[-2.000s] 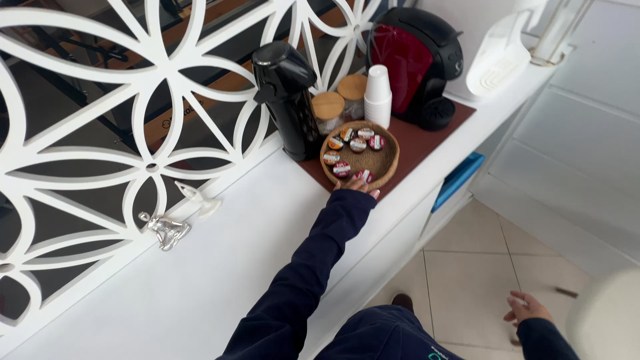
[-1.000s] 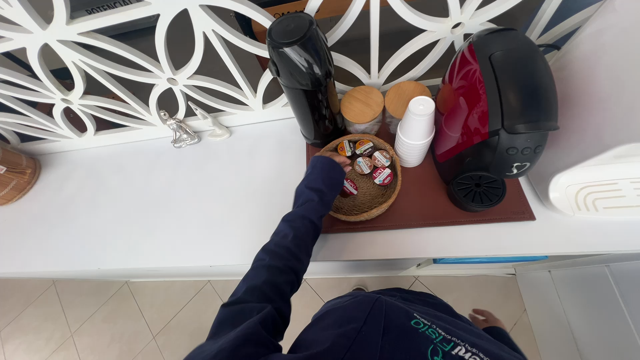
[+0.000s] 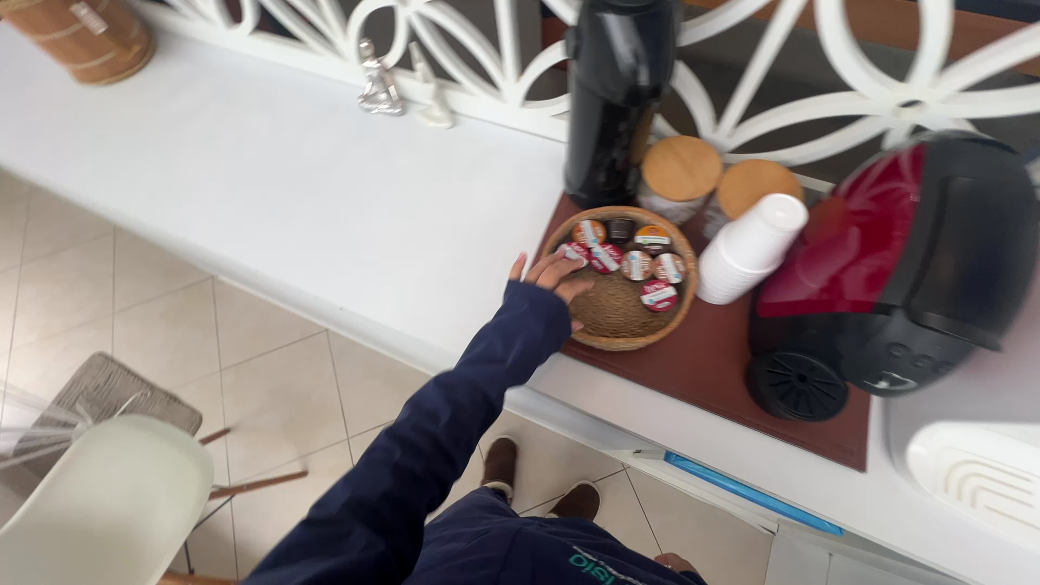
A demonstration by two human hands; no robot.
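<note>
My left hand (image 3: pixel 556 278) reaches over the left rim of a round wicker basket (image 3: pixel 621 325), fingers spread beside a red-lidded coffee capsule (image 3: pixel 574 255). Several other capsules with red, orange and brown lids lie in the basket. Whether the fingertips touch a capsule is not clear. My right hand (image 3: pixel 674 562) shows only in small part at the bottom edge, its fingers hidden. The basket stands on a brown mat (image 3: pixel 723 374), next to a stack of white cups (image 3: pixel 751 248).
Behind the basket stand a black vacuum flask (image 3: pixel 617 106) and two wooden-lidded jars (image 3: pixel 681 169). A red and black capsule coffee machine (image 3: pixel 894 268) is at right. Small figurines (image 3: pixel 379 81) stand by the white lattice screen (image 3: pixel 910 104). A chair (image 3: pixel 114 504) is on the floor, lower left.
The view has shifted markedly. My left hand has stayed at the basket; its fingers now spread at the left rim. Capsules lie in a different arrangement than one second ago.
</note>
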